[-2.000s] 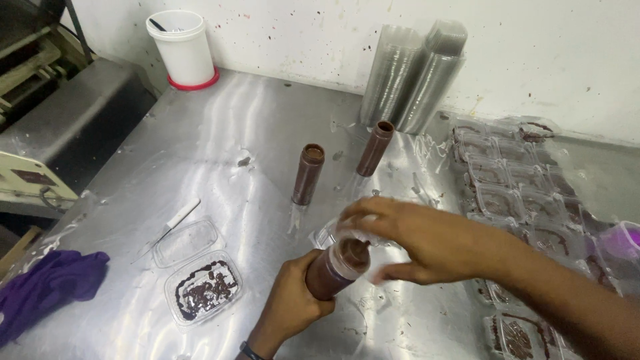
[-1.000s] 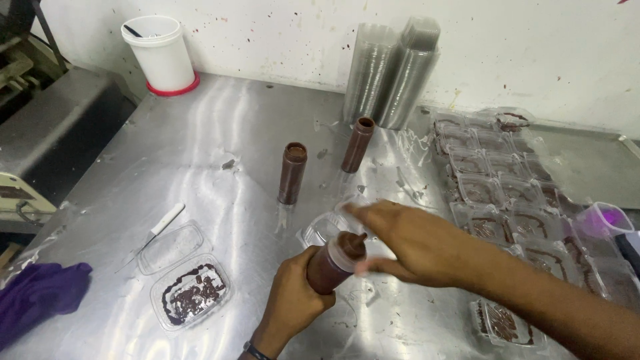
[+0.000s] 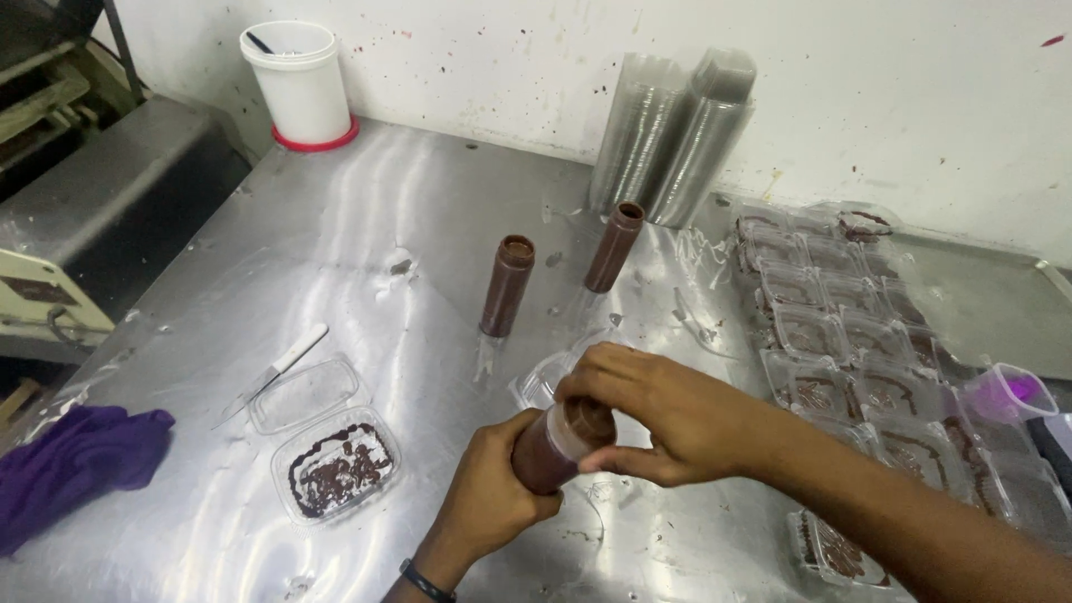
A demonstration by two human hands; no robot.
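Observation:
My left hand (image 3: 494, 494) is wrapped around a plastic squeeze bottle (image 3: 548, 456) filled with chocolate-brown sauce, held tilted. At its top rim are the thumb and fingers of my right hand (image 3: 645, 410); whether they hold a cap there cannot be told. Behind my hands, two more open brown-filled bottles stand upright, one nearer (image 3: 507, 289) and one farther right (image 3: 614, 251). Partly hidden behind my right hand lies a clear plastic container (image 3: 540, 381). To the left of my hands is an open clear clamshell container (image 3: 339, 465) with brown sauce inside.
A white-handled knife (image 3: 297, 350) and purple cloth (image 3: 84, 465) lie left. A white bucket (image 3: 301, 88) stands at the back left, stacked clear containers (image 3: 703, 138) against the wall. Rows of filled containers (image 3: 812, 331), a purple-tinted cup (image 3: 1009, 392) and a metal tray (image 3: 988, 289) are right.
My right hand stays at the top of the bottle, its fingers now closer around the rim. My left hand keeps its hold. The view has shifted slightly.

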